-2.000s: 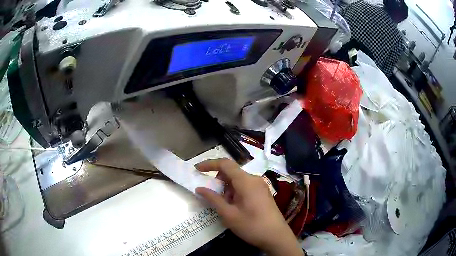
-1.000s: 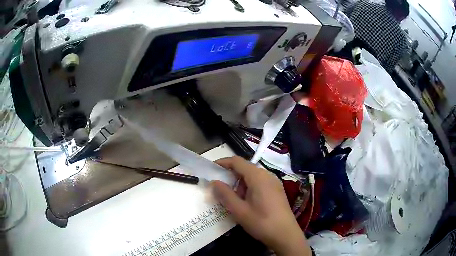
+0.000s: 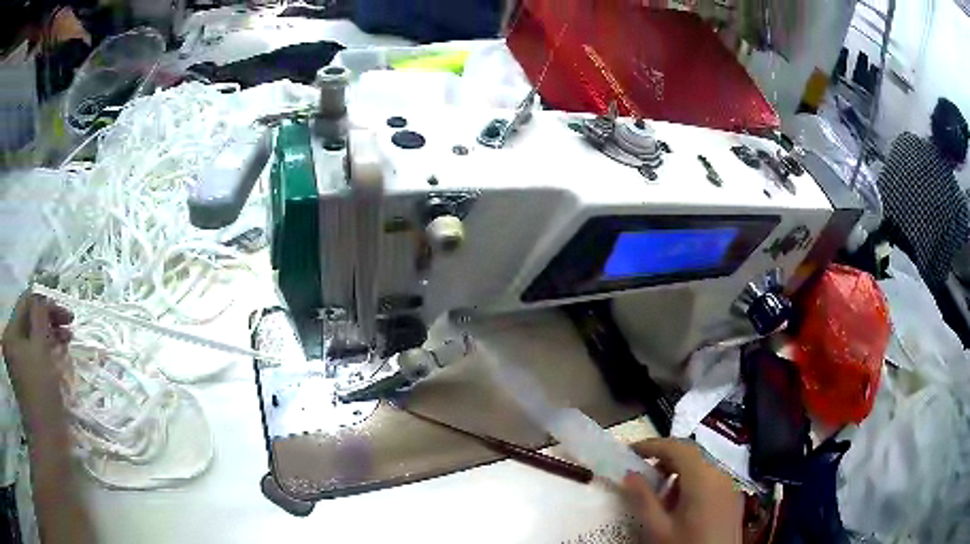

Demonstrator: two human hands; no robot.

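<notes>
My right hand (image 3: 686, 494) holds the flat white fabric strip (image 3: 569, 425) between thumb and fingers, right of the needle. The strip runs from the folder (image 3: 431, 351) down to my hand. My left hand (image 3: 37, 329) is at the far left edge, pinching the narrow white cord (image 3: 160, 324), which stretches from the presser foot area (image 3: 356, 380). The machine head (image 3: 479, 234) stands above the bed plate (image 3: 447, 457). The awl with a dark red handle (image 3: 542, 461) lies below the strip, its thin end towards the foot.
Tangled white cord (image 3: 160, 213) is heaped left of the machine. The red plastic bag (image 3: 840, 340), a flat black rectangle (image 3: 776, 414) and a white fabric pile (image 3: 920, 425) are at right. A person in checkered clothing (image 3: 923, 207) is behind at right. Red material (image 3: 649, 58) lies behind the machine.
The view has swung left and up, bringing my left hand and the cord heap into the picture. My right hand still holds the strip.
</notes>
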